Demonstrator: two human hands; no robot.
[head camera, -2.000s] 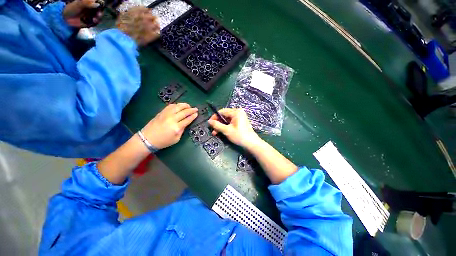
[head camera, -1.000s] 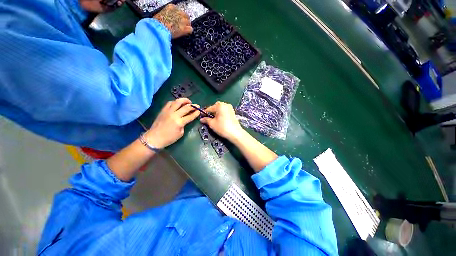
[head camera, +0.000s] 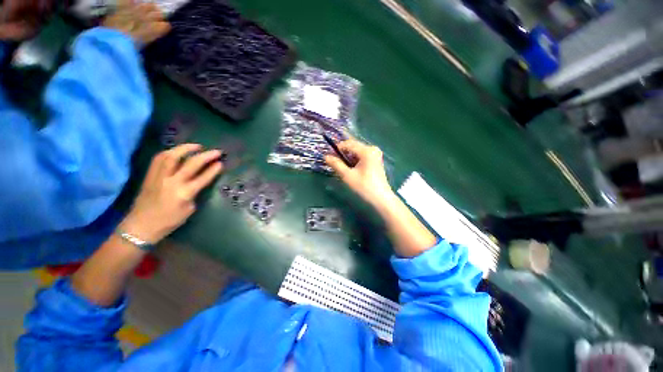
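Note:
The view is blurred. My left hand is over the bench at left, its fingertips at the edge of a dim plastic housing; whether it grips it cannot be told. My right hand holds a thin black pen-like tool, over the lower edge of the bag of rings. Two dark housings lie side by side between my hands. Another housing lies alone below my right hand, and one more lies above my left hand. A white adhesive dot sheet lies nearest my body.
A black compartment tray stands at upper left, beside a neighbour's hand and blue sleeve. White spare sheets lie slantwise at right. A cream roll and black stand are farther right. A white and pink object shows at bottom right.
My hands have moved apart; my right hand has moved right with the tool, away from the housings. The view has turned, shifting the bench leftwards. The lone housing shows again below my right hand.

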